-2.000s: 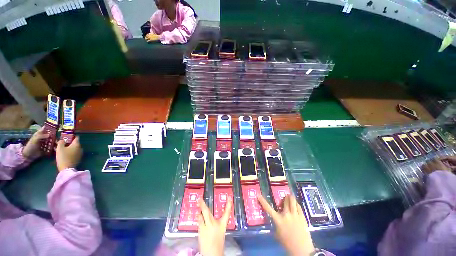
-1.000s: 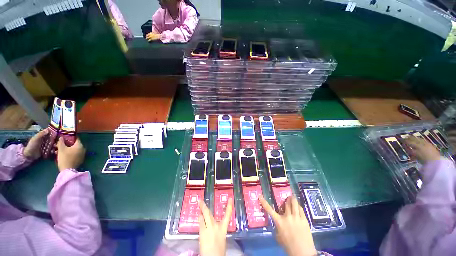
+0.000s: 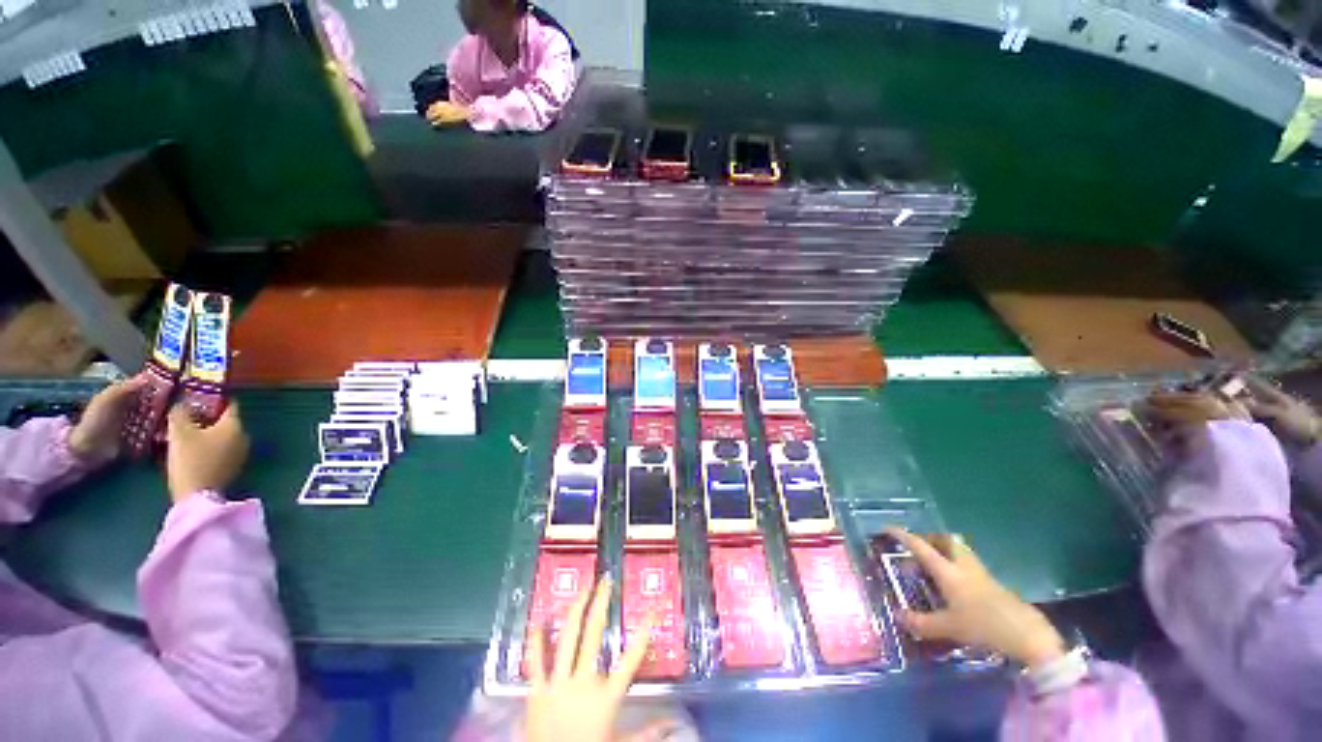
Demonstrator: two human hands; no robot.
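A clear blister tray (image 3: pixel 508 638) holds two rows of open red flip phones in front of me. The back-row phones (image 3: pixel 655 380) have lit blue screens. The front-row phones (image 3: pixel 747 606) have mostly dark screens and red keypads towards me. My left hand (image 3: pixel 580 674) has its fingers spread over the keypads of the two left front phones. My right hand (image 3: pixel 964 597) is at the tray's right end, with thumb and fingers around a closed phone (image 3: pixel 909 580); whether it is lifted cannot be told.
Stacked trays (image 3: pixel 740 268) with closed phones on top stand behind the tray. White-edged cards or batteries (image 3: pixel 363 420) lie to the left. At far left a person's hands (image 3: pixel 203 442) hold two open phones. At right a person reaches over another tray (image 3: pixel 1095 420). Brown boards (image 3: pixel 384 297) lie behind.
My right hand has moved right, from the right front keypads to the closed phone. My left hand has shifted slightly left with fingers spread. Some front screens look brighter. The right-hand neighbour's arms have moved.
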